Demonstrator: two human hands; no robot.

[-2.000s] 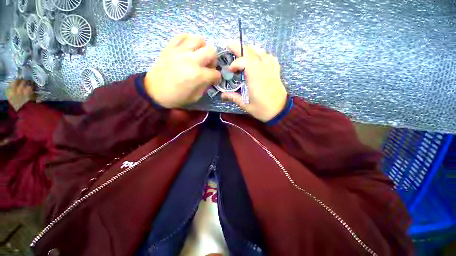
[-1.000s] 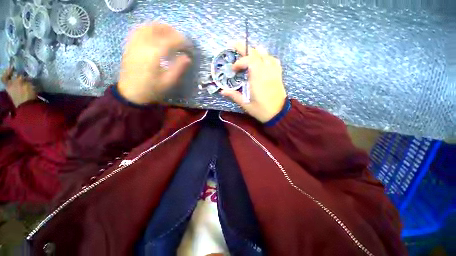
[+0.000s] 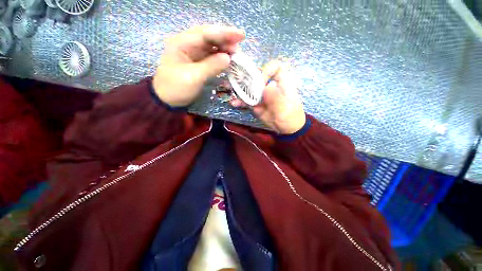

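Observation:
A pale round grille with thin spokes [image 3: 246, 79] is held tilted between my two hands, above the bench near its front edge. My left hand [image 3: 191, 66] has its thumb and fingers at the grille's upper left rim. My right hand [image 3: 280, 98] holds it from the right and below. Whether the fan housing is behind the grille is hidden. Small pale bits [image 3: 224, 95] lie or hang just left of the grille, too blurred to name. The thin dark shaft is not visible.
The bench has a shiny silvery bubble-textured sheet [image 3: 364, 69]. One loose grille [image 3: 74, 59] lies at the left, with several more round fan parts at the upper left. A blue plastic basket [image 3: 407, 196] is below the bench at the right. A red sleeve shows at the far left.
My left hand has come back to my right hand, and a spoked grille now shows between them where the open housing with blades was. The dark shaft has gone from sight. The view has shifted right.

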